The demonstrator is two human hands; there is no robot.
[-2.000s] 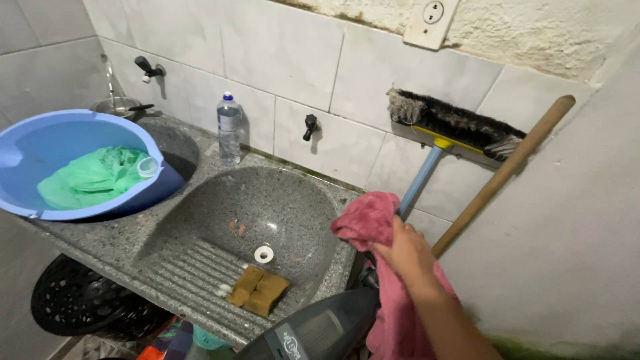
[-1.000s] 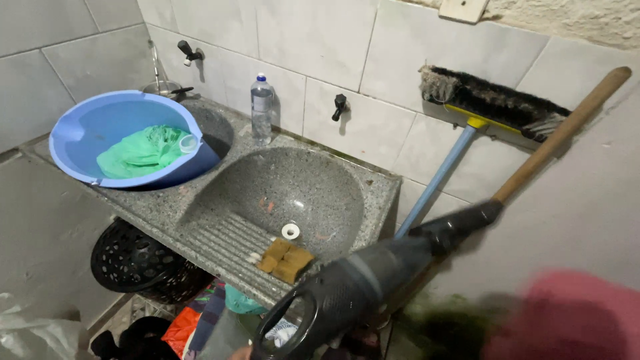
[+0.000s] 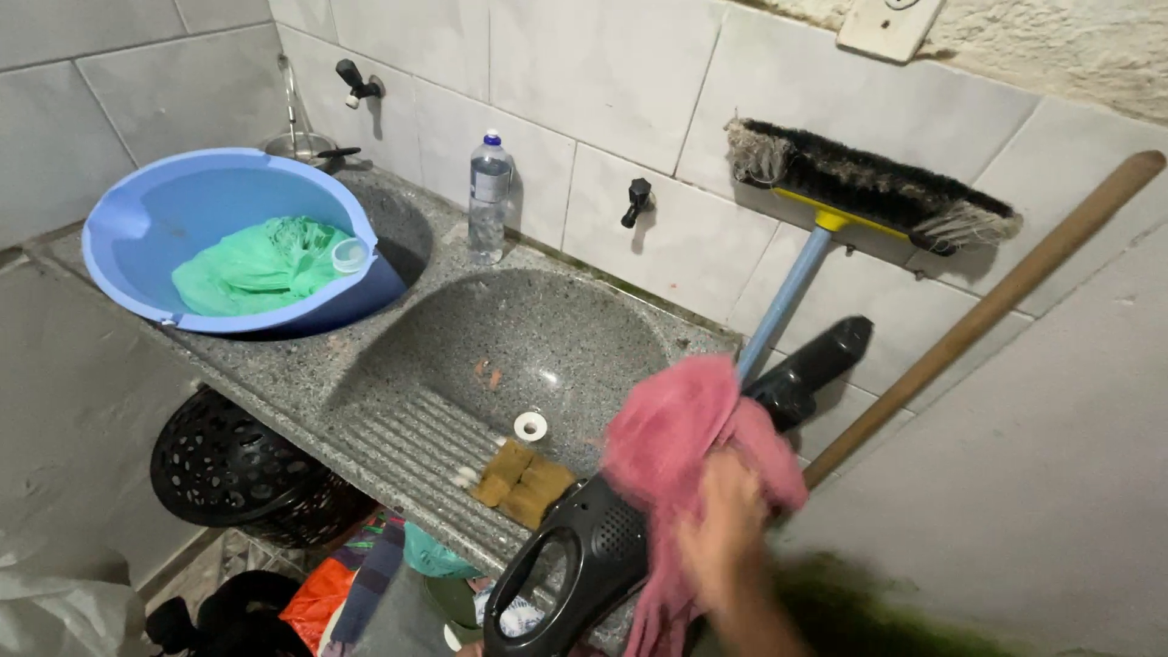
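A black handheld vacuum cleaner (image 3: 593,525) slants up across the front right of the grey stone sink. Only a sliver of my left hand (image 3: 471,650) shows at the bottom edge, by the vacuum's looped handle; most of that hand is out of frame. My right hand (image 3: 725,520), blurred, grips a pink cloth (image 3: 671,429) that lies over the middle of the vacuum's body and hangs down. The vacuum's dark nozzle end (image 3: 821,365) sticks out beyond the cloth. Brown sponge pieces (image 3: 525,484) rest on the sink's ribbed washboard, left of the vacuum.
A blue plastic basin (image 3: 119,246) with a green bag (image 3: 265,269) stands over the left sink bowl. A clear bottle (image 3: 490,205) stands at the back. A broom (image 3: 867,187) and a wooden pole (image 3: 995,315) lean at right. Below are a black basket (image 3: 228,465) and fabrics.
One second ago the vacuum was uncovered and the pink cloth was a blur at the lower right. The cloth has since moved left onto the vacuum, with my right hand holding it.
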